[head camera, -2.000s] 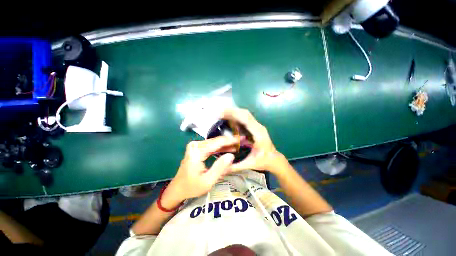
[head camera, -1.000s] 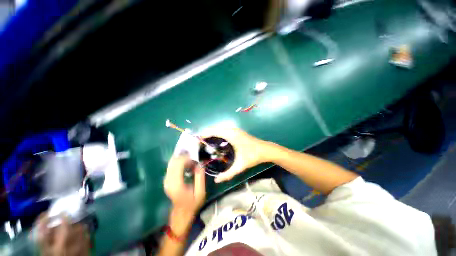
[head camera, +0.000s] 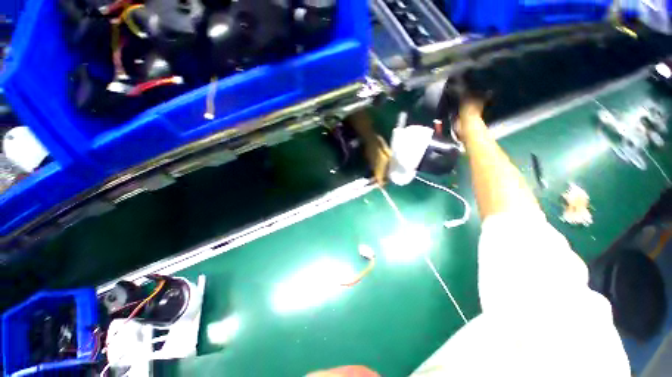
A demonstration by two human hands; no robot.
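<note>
My right arm reaches across the bench to its far edge. My right hand (head camera: 469, 109) is there in shadow, beside a white camera body (head camera: 410, 152) with a black ball part (head camera: 442, 157) and a white tail cable (head camera: 460, 205). Its fingers are dark and blurred, so I cannot tell whether it holds anything. My left hand is out of the picture. A small silvery part (head camera: 366, 252) with a red-yellow lead lies on the green bench (head camera: 273, 331).
White bodies (head camera: 133, 344) and an open black ball housing (head camera: 171, 300) with wires stand at the lower left, beside a blue bin (head camera: 86, 313). A large blue bin (head camera: 243, 88) of black parts is above. A coppery-white heap (head camera: 575, 205) and a dark thin tool (head camera: 537, 171) lie right.
The view has swung up toward the shelf. Both hands have left the black ball at the middle; my right hand has moved to the far edge and my left hand has left the picture.
</note>
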